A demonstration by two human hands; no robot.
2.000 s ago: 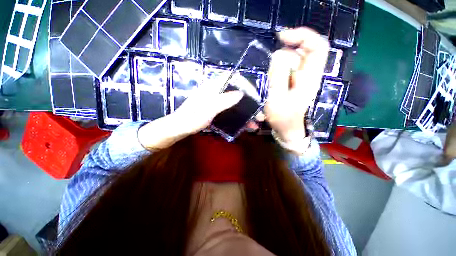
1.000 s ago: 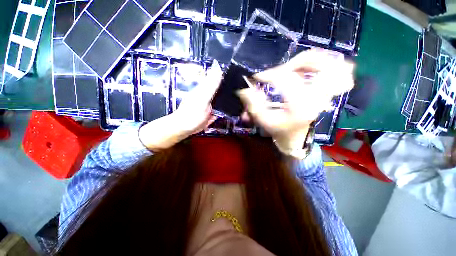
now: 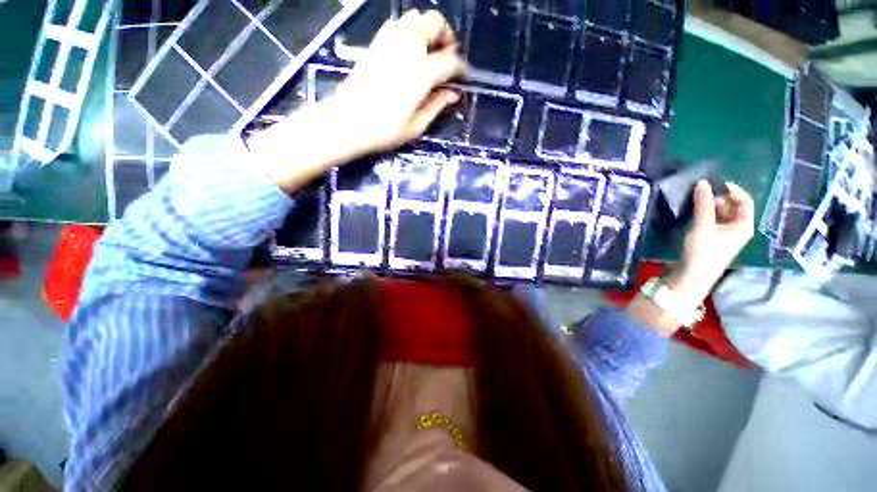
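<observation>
The large black blister tray lies across the bench with rows of shiny-rimmed rectangular parts in its pockets. My left hand is over the tray's upper middle, fingers bent; whether it holds a part is hidden. My right hand is beyond the tray's right edge, over the green mat, with thumb and fingers apart and nothing visible between them. A small dark, crumpled film scrap lies just left of its fingertips; whether they touch is unclear. A die-cut sheet of black rectangles lies slanted over the tray's upper left.
More die-cut sheets lie left of the tray. White lattice liner is at far left, with more liner and black sheets at far right. Red stools stand below the bench. A pale sleeve of another person is at lower right.
My hands have parted: the left moved up over the tray, the right moved right to the mat. The black piece between them is no longer visible there. The tray's lower row is uncovered.
</observation>
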